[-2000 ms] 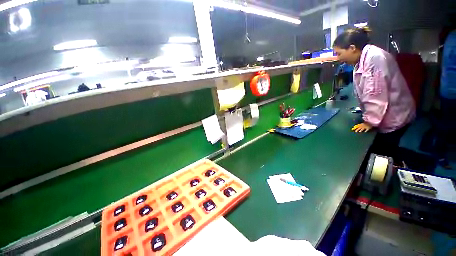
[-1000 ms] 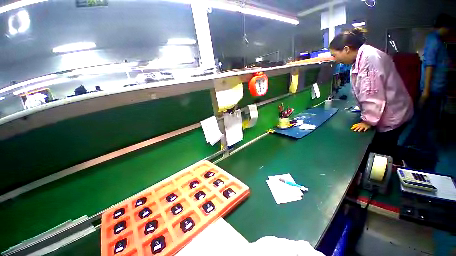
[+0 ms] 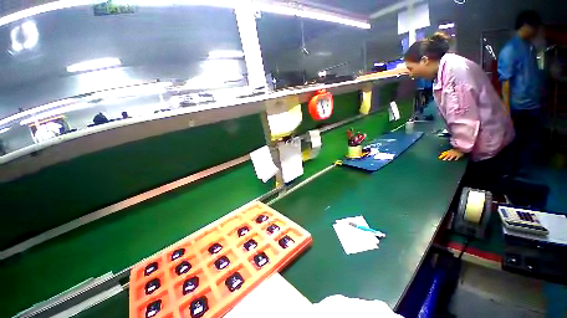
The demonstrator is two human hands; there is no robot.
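Note:
The orange-red compartment tray point(image 3: 208, 239) lies on the green bench at the lower left, cut off by the bottom edge. Black watch-like units point(image 3: 222, 261) with white marks sit one per pocket in most pockets; some pockets are bare. A white sheet point(image 3: 270, 299) lies at the tray's near right side. A white blurred shape, perhaps my sleeve, shows at the bottom edge beside it. White paper slips point(image 3: 355, 236) with a blue and white pen point(image 3: 367, 229) on them lie right of the tray. Neither of my hands is in the picture.
A pen holder point(image 3: 355, 149) stands on a blue mat point(image 3: 385, 151) farther along. Papers point(image 3: 290, 160) and a red round clock point(image 3: 321, 105) hang at the shelf. A person in pink point(image 3: 470, 105) leans on the bench; another in blue point(image 3: 521, 74) stands behind. A tape roll point(image 3: 474, 207) and calculator point(image 3: 522, 219) are at right.
The person in blue has come into fuller view at the right and moved leftward. The person in pink has shifted slightly left. The tray, units, slips and pen look unchanged.

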